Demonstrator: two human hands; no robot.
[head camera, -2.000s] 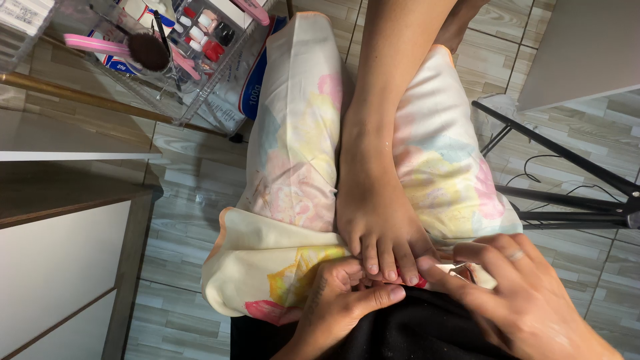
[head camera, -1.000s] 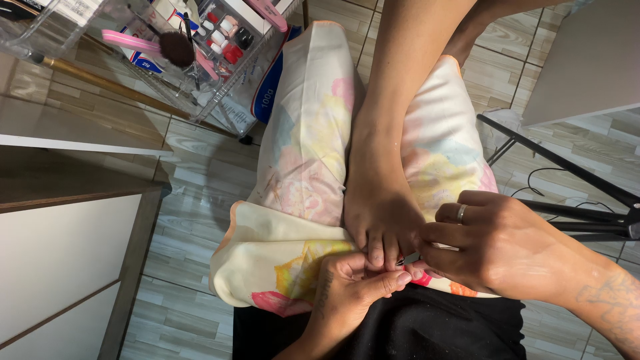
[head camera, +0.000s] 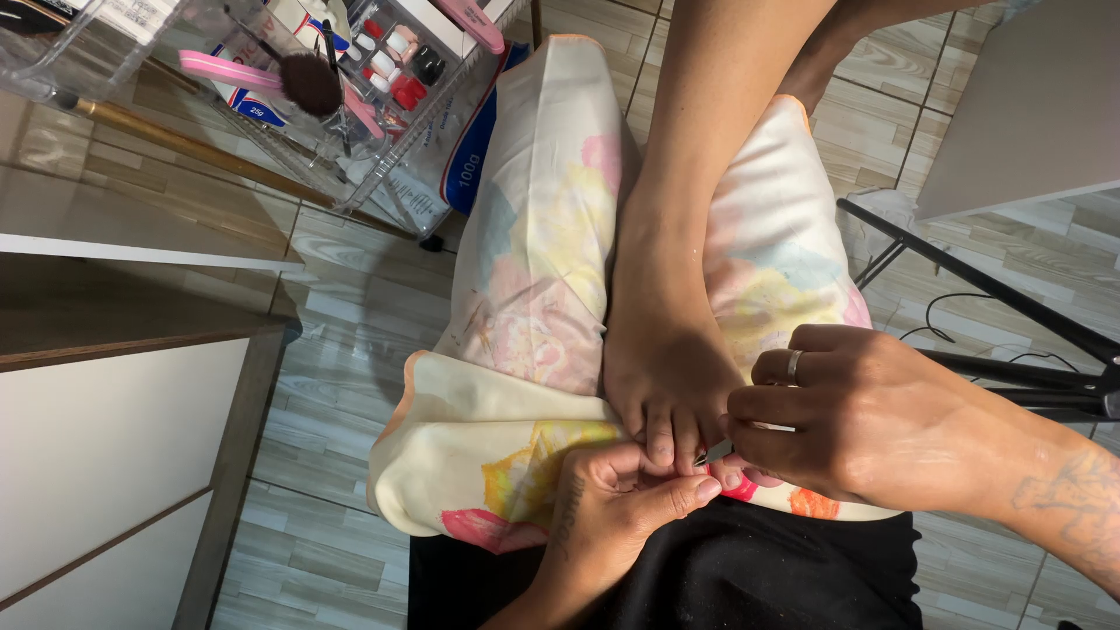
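Note:
Another person's bare foot (head camera: 669, 350) rests on the floral cloth (head camera: 542, 254) spread over my lap, toes toward me. My left hand (head camera: 617, 499) holds the toes from below, its thumb and fingers around a middle toe. My right hand (head camera: 840, 411), with a ring on one finger, is at the smaller toes, closed on a small metal tool (head camera: 719, 451). The tool's dark tip meets the toenail; its kind cannot be made out, as my fingers cover most of it.
At the upper left, a clear plastic organizer (head camera: 376, 188) holds nail polish bottles (head camera: 407, 90), a dark-bristled brush (head camera: 311, 85) and pink-handled items. White drawers (head camera: 114, 455) stand at the left. Black metal stand legs (head camera: 989, 289) and a thin cable are at the right.
My right hand has come in over the smaller toes, its fingers now more curled. My left hand stays at the toes, and the foot remains on the cloth.

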